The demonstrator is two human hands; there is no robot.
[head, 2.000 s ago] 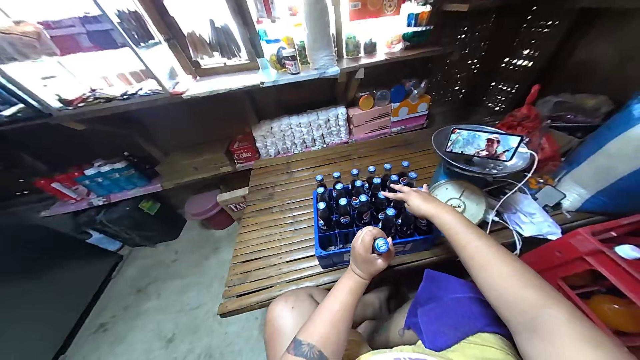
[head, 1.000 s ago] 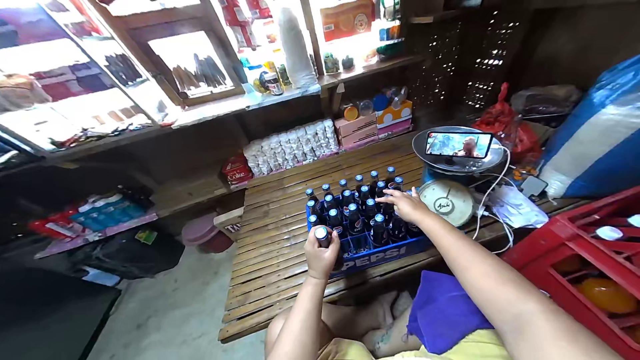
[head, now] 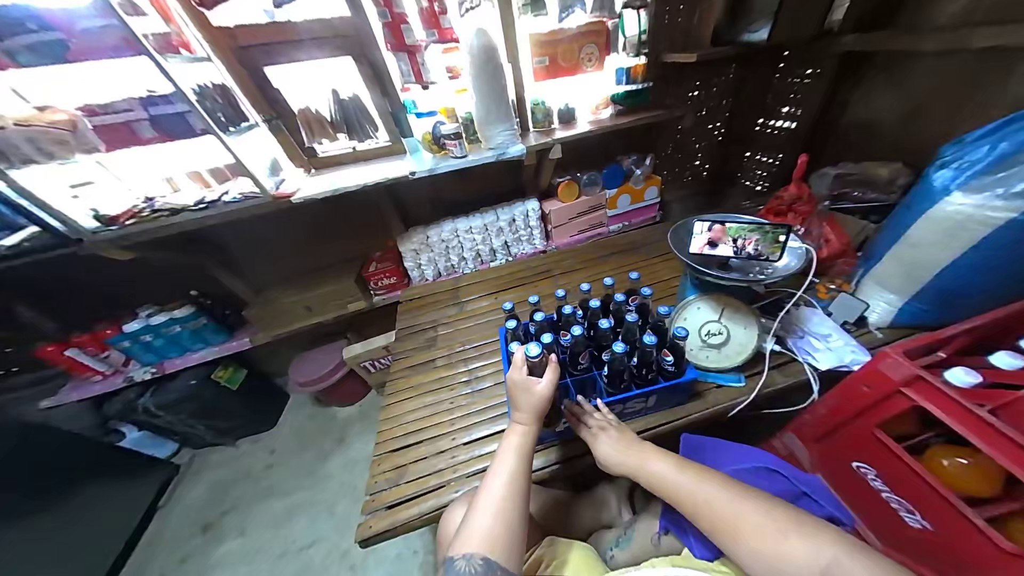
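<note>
A blue plastic Pepsi crate (head: 658, 400) stands on the bamboo-slat table, with many dark glass Pepsi bottles (head: 616, 370) upright in it, all with blue caps. My left hand (head: 532, 392) grips one capped bottle (head: 535, 362) near its neck at the crate's front left corner; whether its base rests in a slot is hidden. My right hand (head: 604, 436) lies against the front wall of the crate, fingers spread and holding no bottle. Some slots near my hands show no bottle.
The slatted table (head: 448, 384) extends left of the crate. Behind the crate's right side stands a dial scale (head: 714, 330) with a phone (head: 740, 240) on its pan and white cables beside it. A red Coca-Cola crate (head: 848, 448) is at the right, near a purple cloth (head: 744, 480).
My right hand has moved from the bottle tops down to the crate's front wall. My left hand, still around a bottle, has gone from in front of the crate to its front left corner.
</note>
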